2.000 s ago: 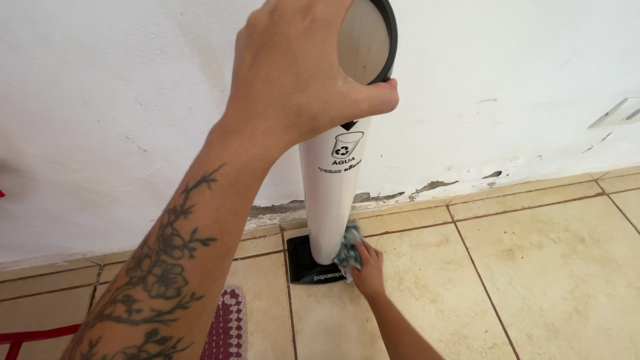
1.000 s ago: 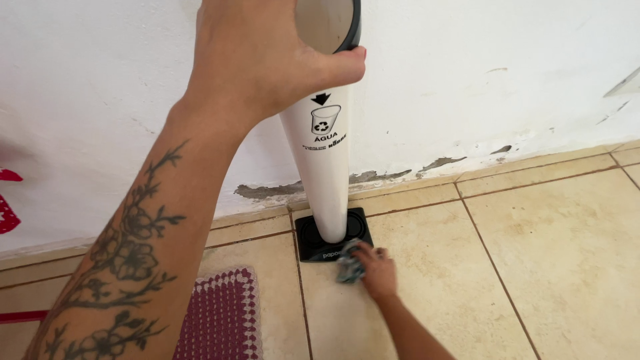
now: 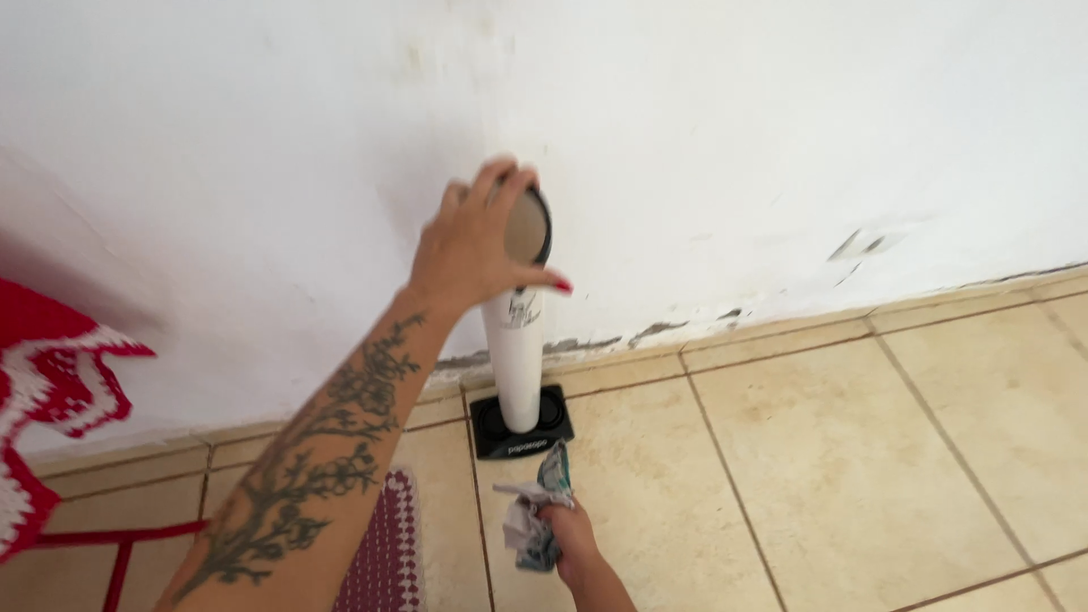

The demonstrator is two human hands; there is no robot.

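A tall white cup-disposal tube [image 3: 516, 361] with a dark rim and printed marks stands in a black base [image 3: 522, 422] on the tiles, against the wall. At its top, my left hand [image 3: 476, 238] rests around the left side of the rim, fingers behind and thumb stretched across the front. My right hand [image 3: 571, 531] grips a crumpled grey and teal cloth [image 3: 531, 527] low in front of the base. The cloth's upper tip is close to the front edge of the base; whether they touch I cannot tell.
The white wall [image 3: 765, 153] has peeling paint above the tile skirting. A purple and white crocheted mat [image 3: 395, 544] lies on the floor at the lower left. Red and white crocheted fabric [image 3: 64, 382] hangs at the left, above a red metal bar [image 3: 119, 537].
My right hand has drawn the cloth away from the base, toward me. My left hand remains at the tube's rim. The view has shifted back, showing more wall.
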